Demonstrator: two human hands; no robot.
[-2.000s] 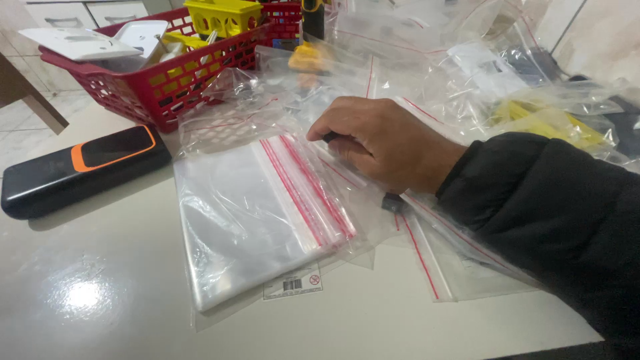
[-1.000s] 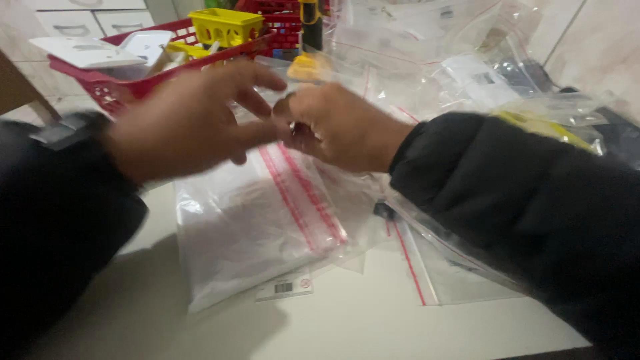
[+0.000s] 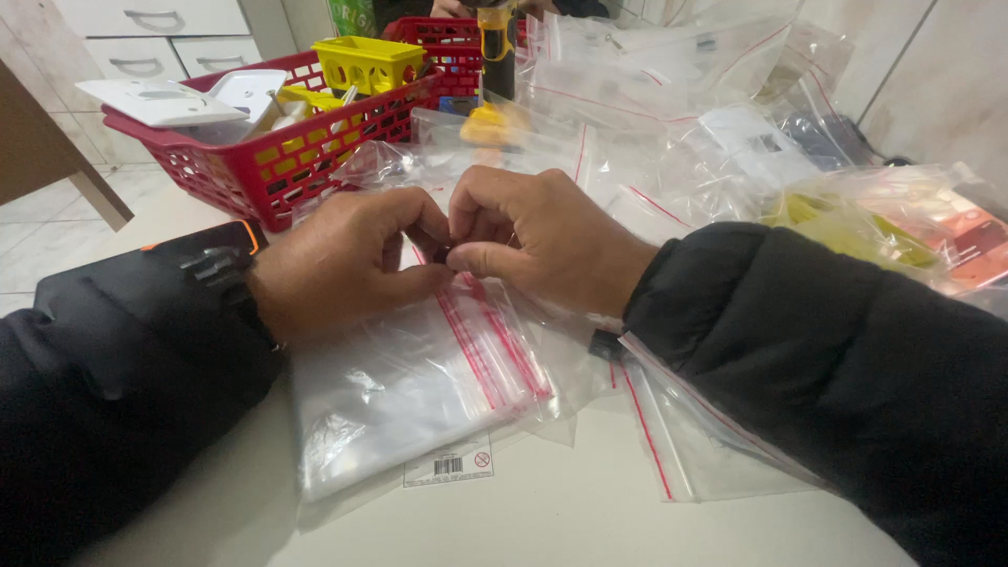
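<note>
My left hand (image 3: 354, 260) and my right hand (image 3: 543, 236) meet over a stack of clear zip bags (image 3: 394, 402) with red seal lines. Their fingertips pinch a small dark object (image 3: 442, 254) between them; the fingers cover most of it, so its kind is unclear. Under the stack's near edge lies a printed paper label (image 3: 449, 471). Close to my right sleeve are a small black part (image 3: 605, 345) and another clear zip bag with a red line (image 3: 685, 441).
A red plastic basket (image 3: 264, 177) holds white plates and a yellow electrical box (image 3: 368, 64). A black device with orange trim (image 3: 150, 256) is partly behind my left sleeve. Filled clear bags (image 3: 630, 102) pile up at the back right. A yellow-black tool (image 3: 498, 59) stands before another person's hands.
My left hand, out of view two seconds ago, has come in from the left and joined my right hand over the bags. Another person's hands now show at the top.
</note>
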